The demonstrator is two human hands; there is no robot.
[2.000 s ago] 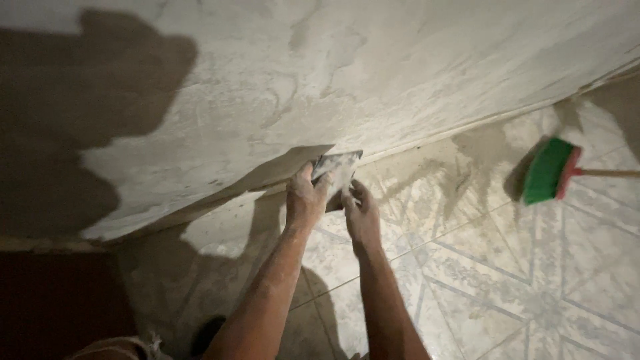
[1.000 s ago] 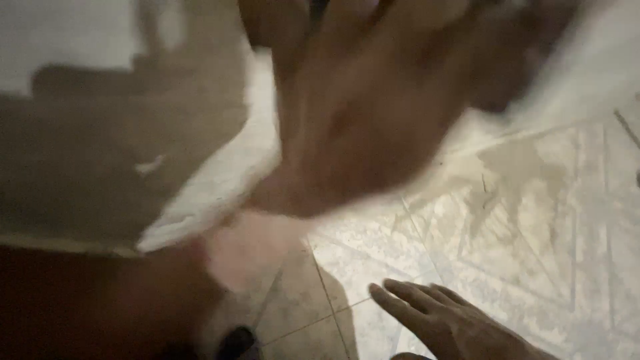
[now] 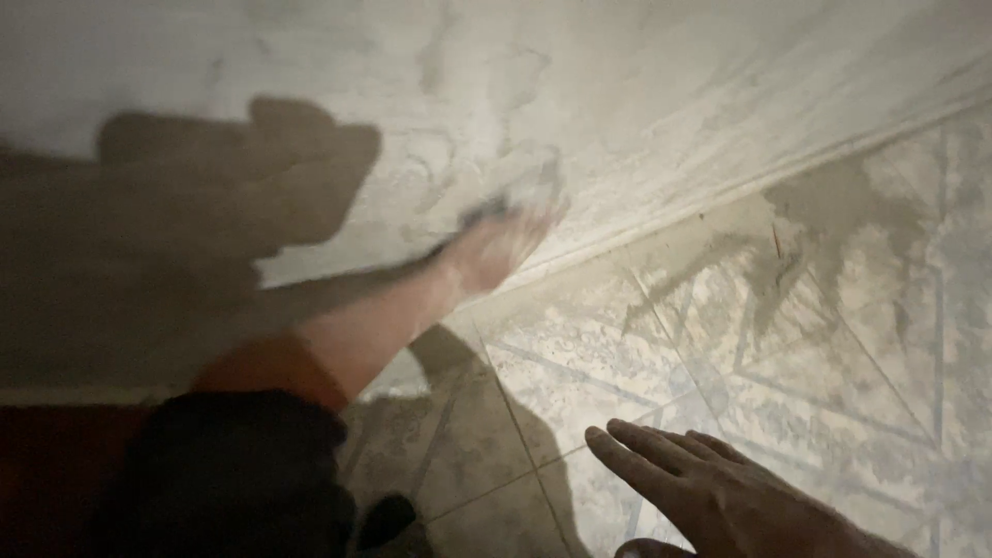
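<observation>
My left hand (image 3: 504, 244) is blurred against the lower part of the pale plastered wall (image 3: 659, 101). Under its fingers is a thin flat grey piece (image 3: 488, 209), smudged with white; its material cannot be told. The bare forearm comes from the lower left, out of a dark sleeve. Low at the right, my right hand (image 3: 713, 484) is held over the floor, palm down, fingers apart, holding nothing.
Patterned floor tiles (image 3: 589, 364) meet the wall along a slanting edge. Grey dust or dried residue (image 3: 837, 225) marks the tiles at the right. Shadows fall on the wall at the left. A small dark thing (image 3: 387, 519), perhaps a shoe, shows at the bottom.
Two seconds ago both hands were together on the flat piece near the wall's foot. The right hand has let go and moved away; the left is on the wall. The green broom has left view.
</observation>
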